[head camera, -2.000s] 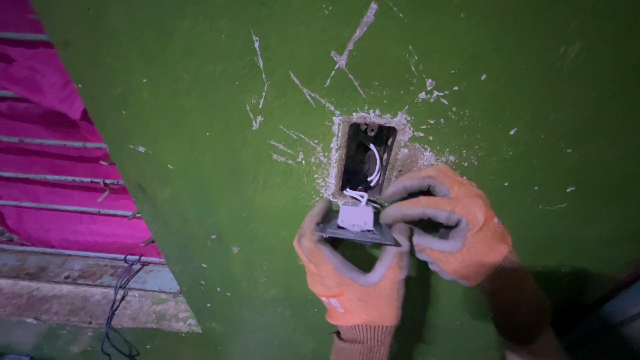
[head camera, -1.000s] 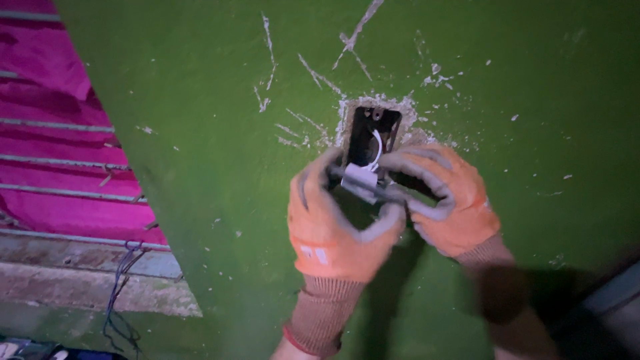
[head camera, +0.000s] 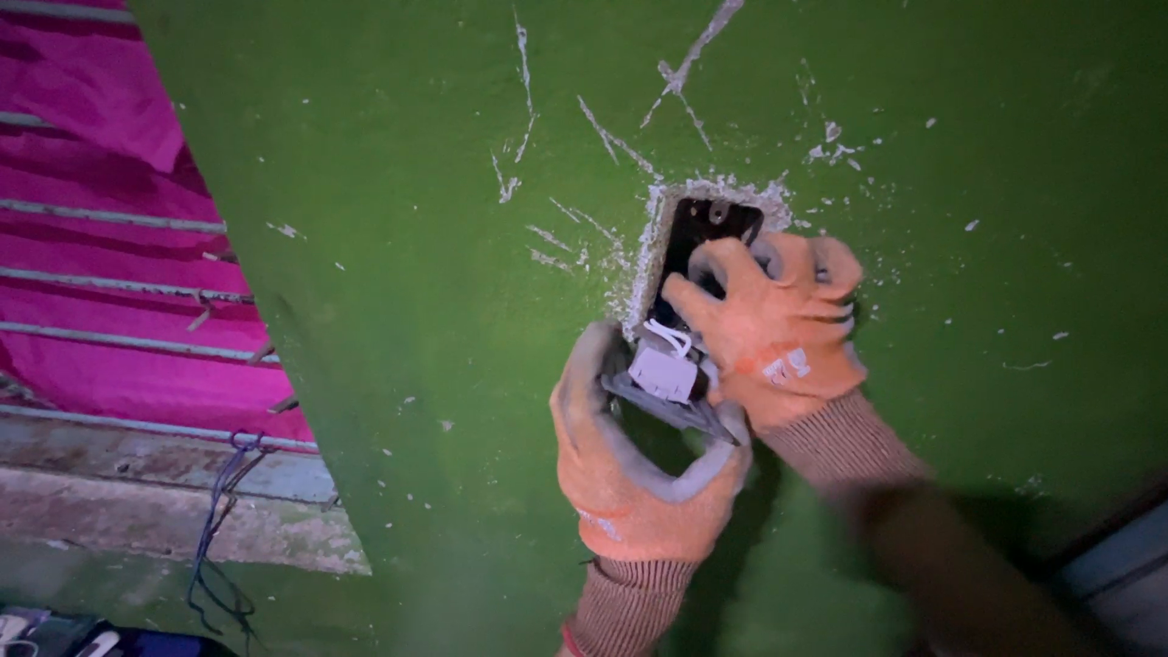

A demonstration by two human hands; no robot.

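A dark electrical box (head camera: 686, 239) is recessed in a green wall, with chipped plaster around its rim. Just below it, my left hand (head camera: 652, 465), in an orange and grey work glove, grips a dark faceplate (head camera: 671, 412) by its two ends between thumb and fingers. A white switch or socket module (head camera: 663, 372) sits on the back of the plate, with white wires (head camera: 671, 336) looping from it toward the box. My right hand (head camera: 766, 319), gloved alike, has its fingertips inside the box opening; whether they pinch a wire is hidden.
At the left, a window opening has metal bars (head camera: 109, 217) across a pink cloth (head camera: 100, 164). Dark cord (head camera: 217, 525) hangs from the lowest bar over a worn sill (head camera: 182, 511). Assorted items (head camera: 100, 639) lie at the bottom left corner. Scratches and plaster specks mark the wall.
My right hand has moved from beside the faceplate up to the box opening, its fingers now reaching inside. My left hand still holds the plate below the box.
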